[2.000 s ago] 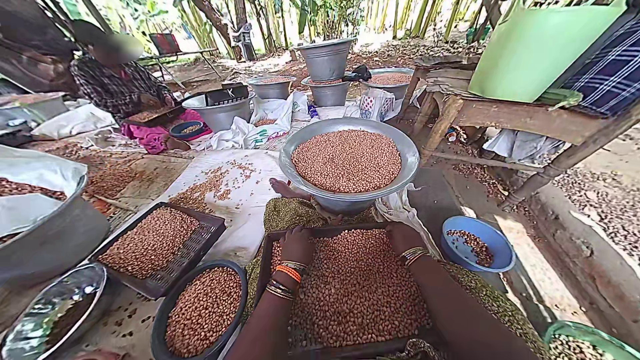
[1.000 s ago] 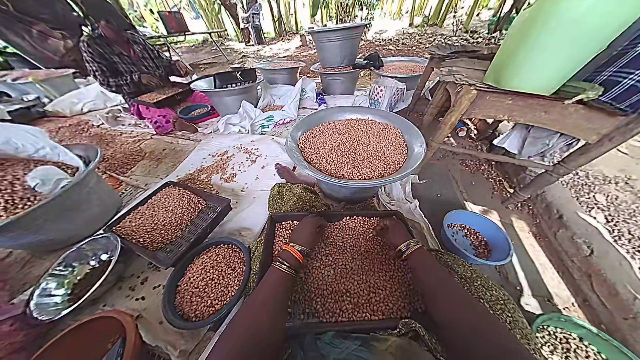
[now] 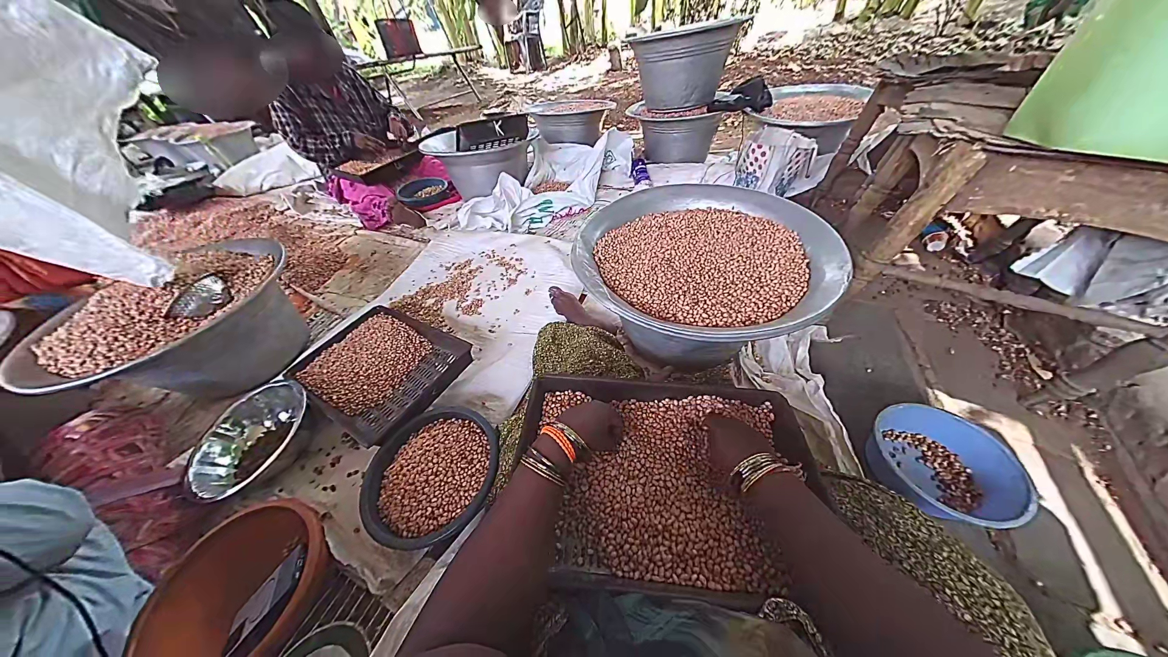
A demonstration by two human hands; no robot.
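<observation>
A dark plastic crate (image 3: 675, 584) rests on the lap, filled with reddish-brown nuts or seeds (image 3: 666, 502). Into its upper left part reaches my left hand (image 3: 591, 427), with orange and gold bangles at the wrist. My right hand (image 3: 735, 443), wearing gold bangles, touches the nuts at the upper right. Fingertips of both hands are hidden, so their grip does not show. Just beyond the crate stands a wide metal basin (image 3: 830, 274) heaped with the same nuts. Left of the crate are a round dark tub (image 3: 370, 502) and a slotted black tray (image 3: 429, 374), both holding nuts.
A blue bowl (image 3: 1004, 465) with darker pieces lies at right, below a wooden bench (image 3: 1058, 192). Left are a large metal basin (image 3: 246, 333), a shiny steel bowl (image 3: 210, 456) and a brown tub (image 3: 301, 584). A person (image 3: 333, 114) sits at the back left, near more basins.
Both hands remain in the crate, having shifted slightly over the nuts. At left, the white sheet over the large basin has lifted, and a metal scoop-like dish now shows on its nuts.
</observation>
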